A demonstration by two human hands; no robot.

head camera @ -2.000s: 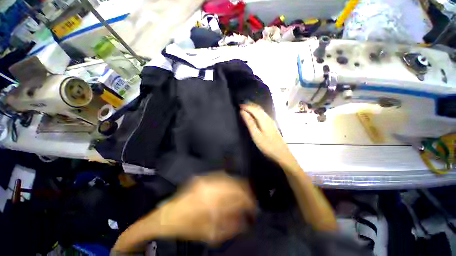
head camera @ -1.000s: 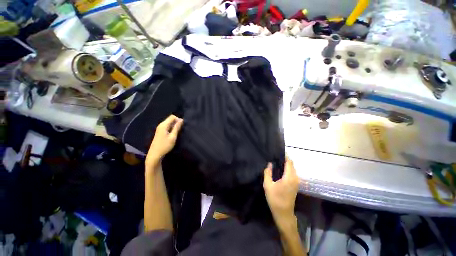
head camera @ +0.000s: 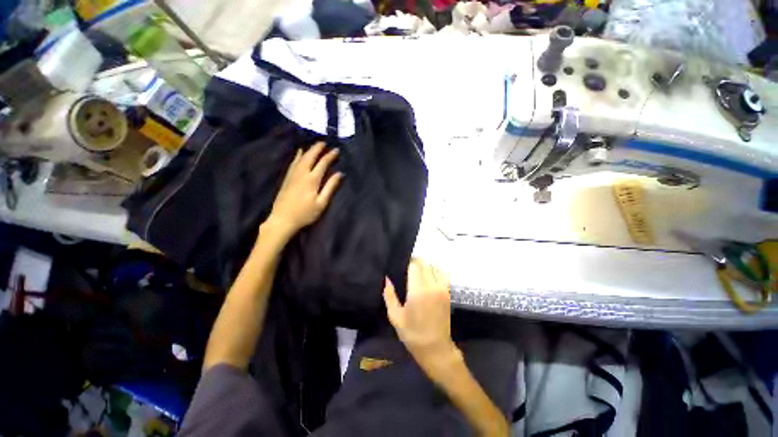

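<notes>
A black garment with white panels at its top (head camera: pixel 367 205) lies on the table left of the sewing machine and hangs over the front edge. My left hand (head camera: pixel 304 195) lies on the middle of the garment, fingers spread, below the white part. My right hand (head camera: pixel 420 309) is at the garment's lower right edge by the table's front edge, thumb and fingers around the cloth edge; the fingertips are partly unclear. The white sewing machine (head camera: pixel 648 141) with a blue stripe stands to the right, with no cloth under its needle.
A yellow marked strip (head camera: pixel 633 213) lies on the machine bed, with yellow-green snips (head camera: pixel 751 271) at its right end. An older cream machine (head camera: pixel 81 124), a tape roll (head camera: pixel 154 160) and a green bottle (head camera: pixel 162 51) stand at left. Black-and-white pieces (head camera: pixel 571 384) hang below the table at right.
Since one second ago my left hand has moved up and inward onto the garment's middle. My right hand stays at the lower right edge. The view has shifted somewhat.
</notes>
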